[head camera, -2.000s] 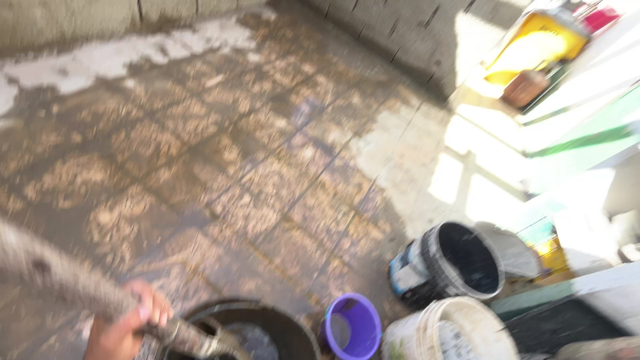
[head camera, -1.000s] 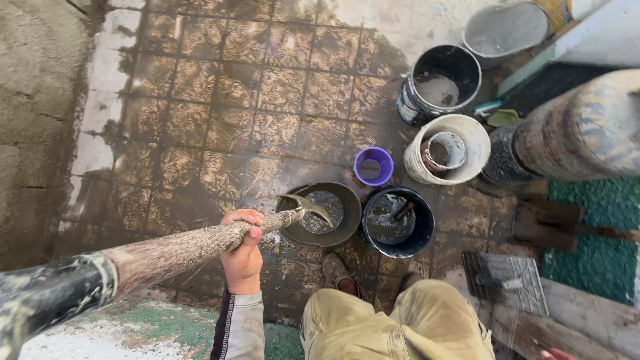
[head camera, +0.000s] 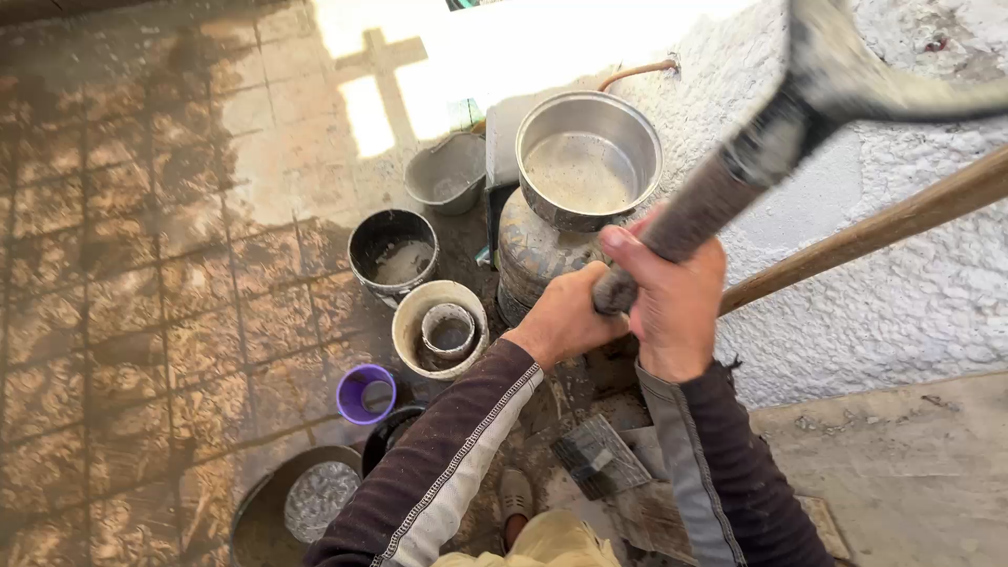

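Observation:
My left hand (head camera: 568, 312) and my right hand (head camera: 679, 293) are both closed around the wooden shaft (head camera: 697, 206) of a long tool with a forked, D-shaped handle end (head camera: 835, 79). The tool slants from between my hands up to the top right; its other end is hidden. Just beyond my hands, a metal pot (head camera: 589, 157) sits on top of a stained gas cylinder (head camera: 531, 240). A second wooden pole (head camera: 874, 224) leans at the right, behind my right hand.
Left of my arms stand a black bucket (head camera: 394, 252), a white bucket (head camera: 439, 331) with a smaller container inside, a purple bucket (head camera: 366, 394) and a large tub (head camera: 268, 504) with water. A notched trowel (head camera: 601, 457) lies near my feet. A rough white wall (head camera: 866, 315) rises at the right.
The view has swung to the right. My left hand held the shaft with its forked end over the tub; now the shaft is raised at the right and my right hand grips it too.

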